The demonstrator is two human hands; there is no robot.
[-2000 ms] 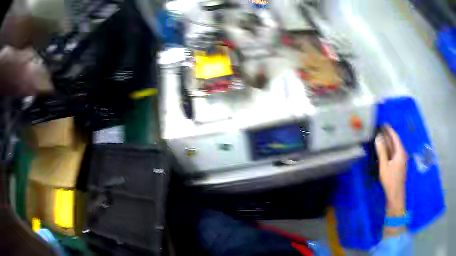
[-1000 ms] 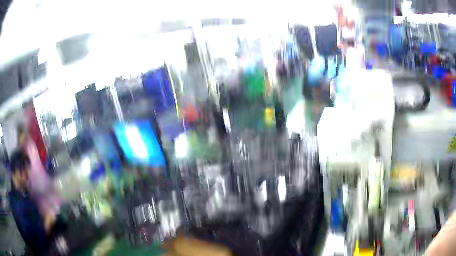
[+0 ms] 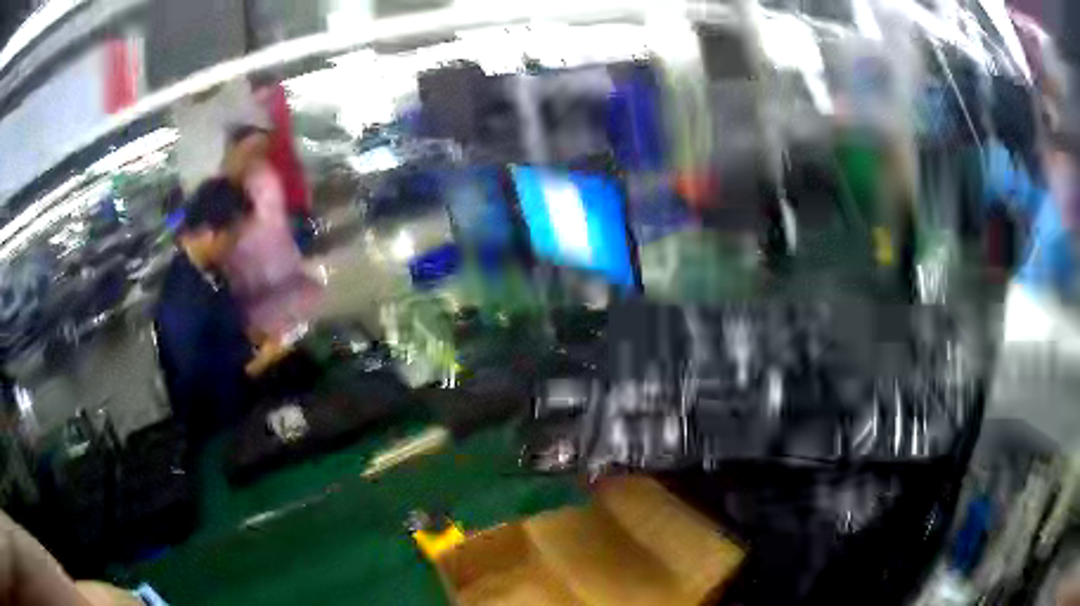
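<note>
The view is blurred. My left hand (image 3: 36,574) seems to be the skin-coloured shape cut off at the lower left corner; its fingers and anything in it cannot be made out. My right hand is out of the picture. An open brown carton (image 3: 574,550) lies at the bottom centre on the green mat (image 3: 320,550), its flaps spread. A small black item with a yellow area (image 3: 441,540), perhaps a phone, lies against the carton's left side.
Glossy black blister trays (image 3: 782,403) stand behind and right of the carton. Black trays (image 3: 320,414) lie at left. A lit blue monitor (image 3: 574,225) stands beyond. A person in dark clothes (image 3: 195,308) and another in pink (image 3: 267,237) are at left. White-grey equipment (image 3: 1042,355) is at right.
The view has swung up and left from the white machine and blue bin. My right hand has left the picture. The carton and mat now show at the bottom.
</note>
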